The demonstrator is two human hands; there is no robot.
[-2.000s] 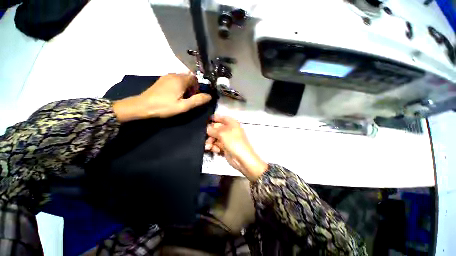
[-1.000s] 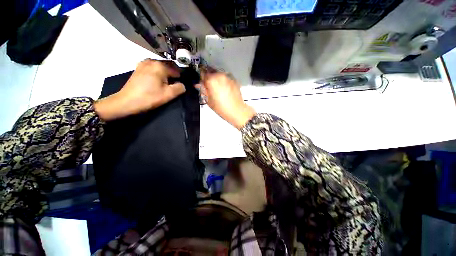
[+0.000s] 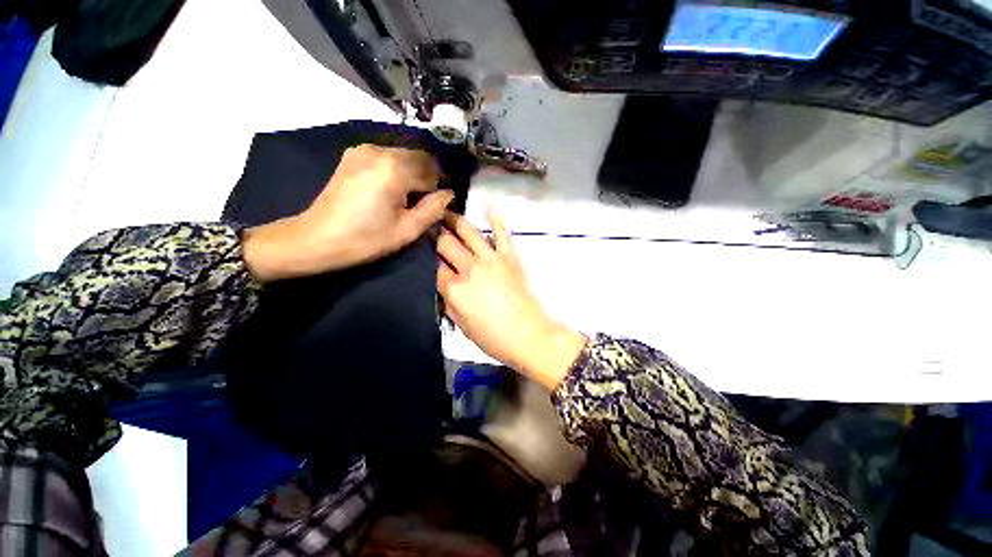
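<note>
A black fabric panel (image 3: pixel 337 348) lies on the white table and hangs over its front edge toward my lap. Its upper right corner is by the needle area (image 3: pixel 448 118) of the sewing machine, next to a small white round part. My left hand (image 3: pixel 364 207) lies on the panel just below the needle area, thumb and fingertips pinching the cloth near its right edge. My right hand (image 3: pixel 490 283) is at the panel's right edge, with fingertips on the edge close to my left thumb and the index finger raised. The fingertips' exact hold is partly hidden.
A black smartphone (image 3: pixel 658 150) lies on the machine bed under the lit control panel (image 3: pixel 751 38). Silvery snips (?) (image 3: pixel 832 231) lie to its right. Black fabric (image 3: pixel 114 38) is at the table's far left. Blue material (image 3: pixel 234 479) is below the table edge.
My right hand has moved down from beside the needle area to the panel's right edge. My left hand stays on the cloth, slightly lower relative to the needle. The camera view has shifted.
</note>
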